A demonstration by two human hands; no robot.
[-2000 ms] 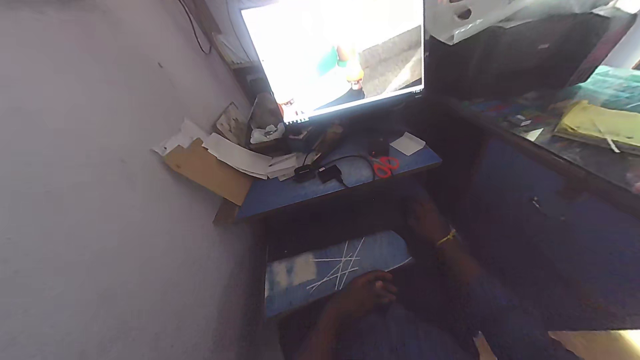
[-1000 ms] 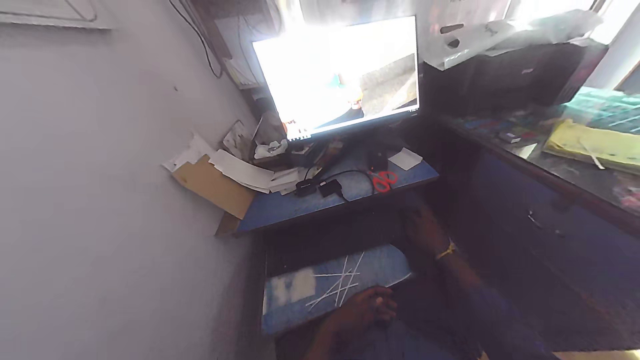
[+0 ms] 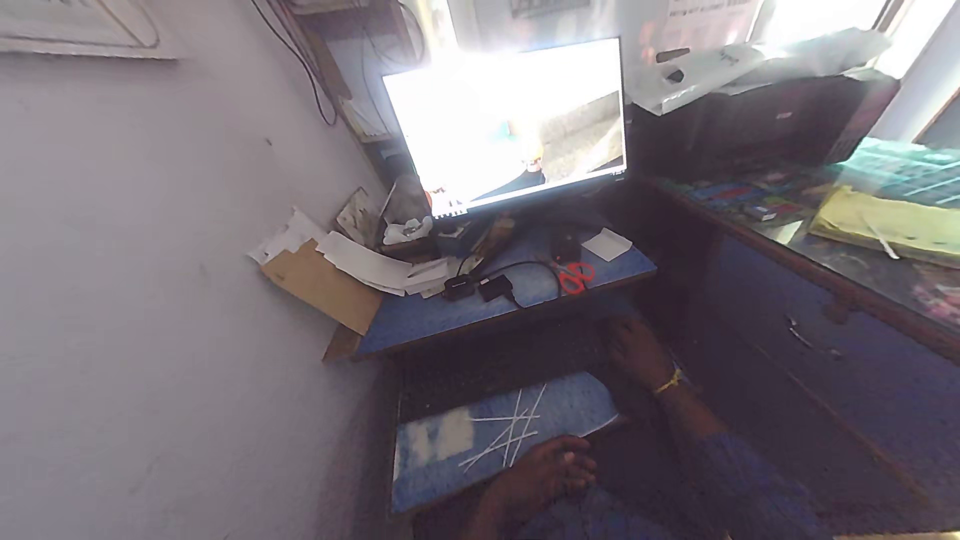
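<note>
My left hand (image 3: 551, 472) rests at the front edge of a low blue shelf (image 3: 562, 397), its fingers loosely curled; whether anything is in them is unclear. Several thin white sticks (image 3: 510, 426) lie crossed on that shelf, just beyond the hand. My right hand (image 3: 637, 352), with a yellow band at the wrist, reaches into the shade below the right end of the upper blue desk; its fingers are too dark to read. Above it on the desk (image 3: 450, 315) lie red-handled scissors (image 3: 576, 277), black adapters (image 3: 495, 288) with a cable, and a white paper square (image 3: 607, 244).
A lit monitor (image 3: 517, 127) stands on the desk. Papers and a cardboard piece (image 3: 322, 289) lean at the wall on the left. To the right is a dark blue cabinet (image 3: 810, 337), its top bearing a yellow packet (image 3: 892, 225). A black printer (image 3: 765, 120) sits behind, under plastic.
The view has shifted somewhat. Both hands stay in about the same places, and the white sticks lie as before.
</note>
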